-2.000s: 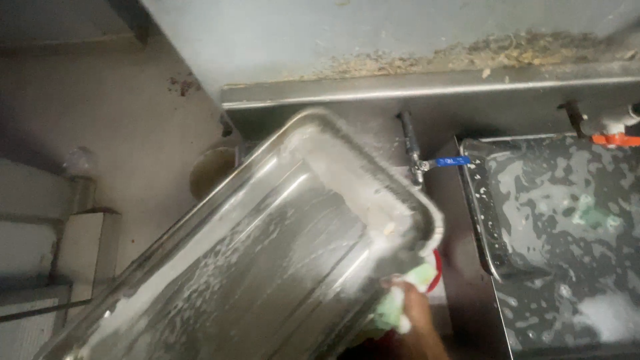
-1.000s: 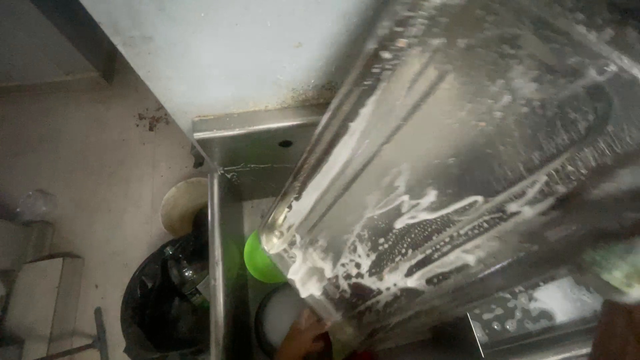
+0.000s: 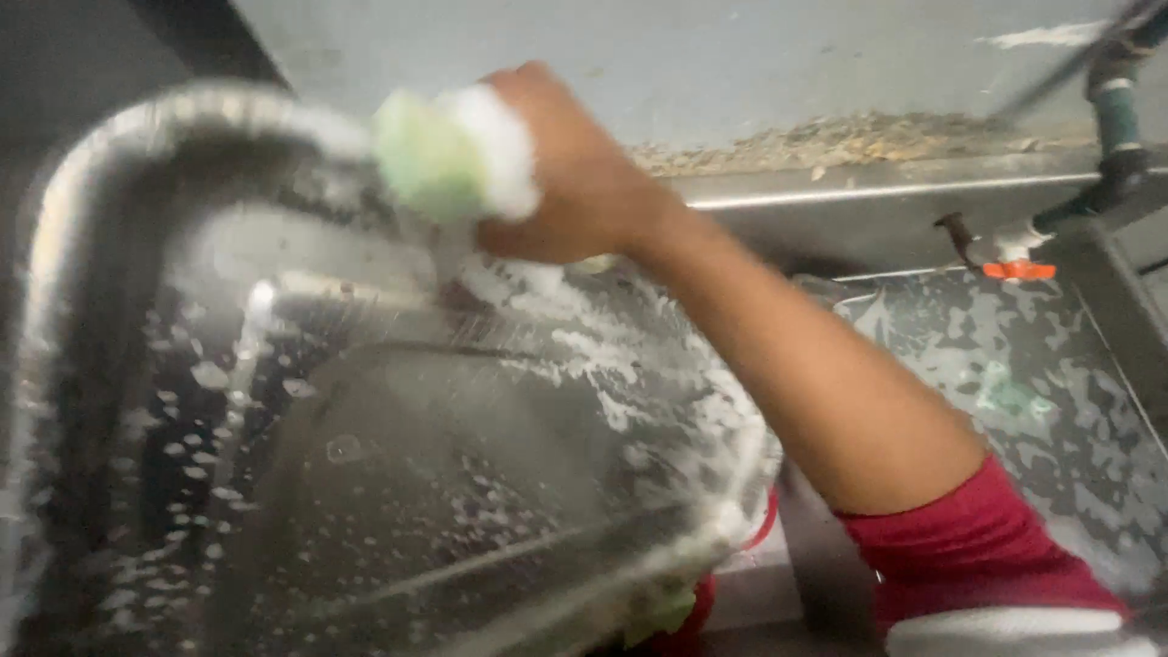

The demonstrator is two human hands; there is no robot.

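A large, soapy metal pan (image 3: 438, 438) fills the left and middle of the view, tilted, with suds streaked across its inside. My right hand (image 3: 575, 173) holds a foamy, pale green scrubbing pad (image 3: 433, 155) at the pan's far rim. The pad and hand are blurred. White lather covers the side of the pad nearest my fingers. My left hand is hidden from view.
Right of the pan, a sink basin (image 3: 1077, 365) holds sudsy water with a greenish thing in it. An orange valve handle (image 3: 1019, 270) sits at its back edge. Brownish grime (image 3: 839, 146) lines the wall above the metal ledge. Part of a red rim (image 3: 766, 525) shows below the pan.
The pan has turned, and its inside now faces the camera more squarely. My right hand with the pad has come up to the pan's far rim, from the near right side two seconds ago.
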